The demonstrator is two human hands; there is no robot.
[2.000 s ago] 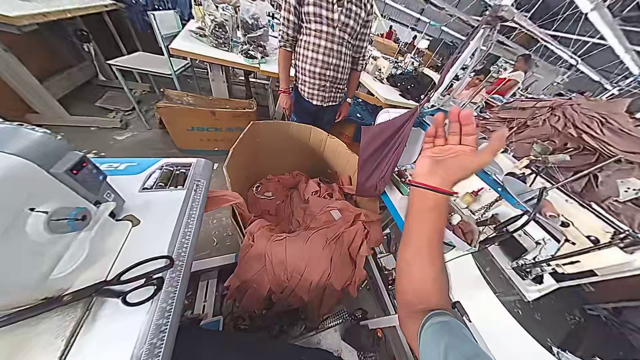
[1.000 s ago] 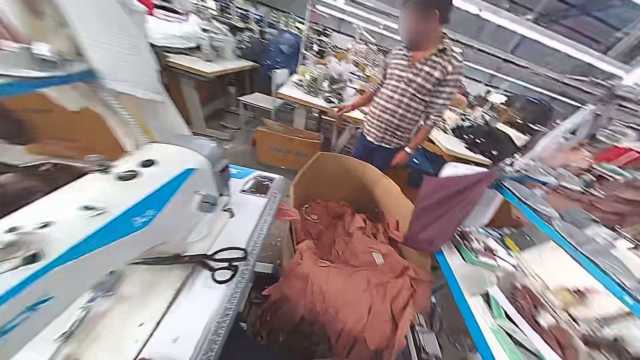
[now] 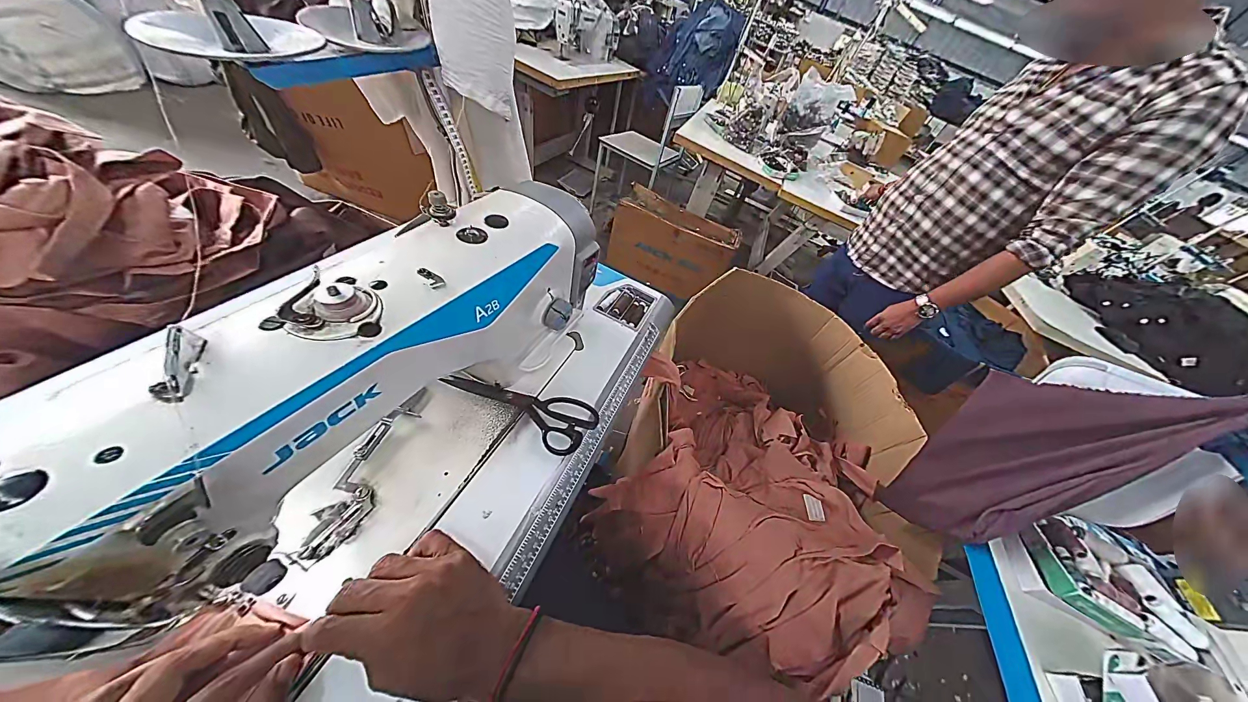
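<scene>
My right hand (image 3: 419,614), with a red string at the wrist, reaches in from the bottom right over the white bed of a Jack sewing machine (image 3: 390,361). Its fingers are closed on the edge of a salmon-brown fabric piece (image 3: 214,648) beside the needle area at bottom left. How much of the cloth lies under the presser foot is hidden. My left hand cannot be made out. Black-handled scissors (image 3: 561,424) lie on the machine bed, their blades partly behind the machine arm. Right of the table, rust-brown fabric pieces (image 3: 760,546) spill from an open cardboard box (image 3: 829,361).
A person in a checked shirt (image 3: 1033,166) stands behind the box. Purple fabric (image 3: 1053,453) hangs at right above another worktable. Brown cloth (image 3: 117,234) is heaped beyond the machine at left. A chair (image 3: 643,146) stands farther back.
My right hand, raised with an open palm two seconds ago and out of sight one second ago, is now down at the fabric by the machine. The view has swung left.
</scene>
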